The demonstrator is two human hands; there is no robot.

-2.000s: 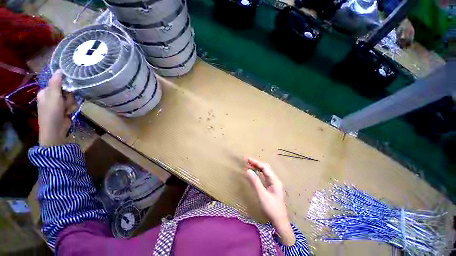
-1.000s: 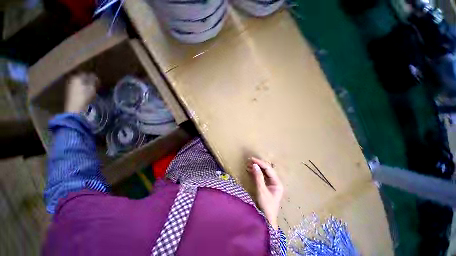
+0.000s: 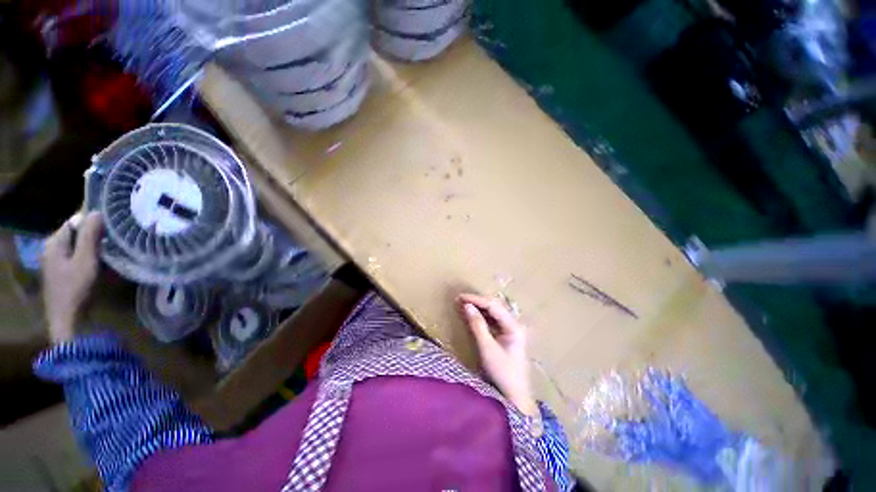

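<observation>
My left hand (image 3: 72, 264) grips the left rim of a grey round fan housing (image 3: 169, 200) with curved radial fins and a white centre disc. The housing is held above an open carton, beside the bench. My right hand (image 3: 501, 348) rests near the bench's front edge, with thumb and fingers close together. Whether it pinches anything small is too blurred to tell. Black tweezers (image 3: 603, 295) lie on the bench to the right of it.
Stacked grey units (image 3: 312, 82) stand at the bench's far left end, with another stack (image 3: 420, 27) behind. A blue-white wire bundle (image 3: 672, 423) lies at lower right. The open carton (image 3: 279, 336) holds several round units. A grey metal arm (image 3: 797, 259) reaches over the bench's far edge.
My left hand first released a housing at the stack, then reached into the carton, and now holds a housing raised above it. My right hand has stayed at the bench edge.
</observation>
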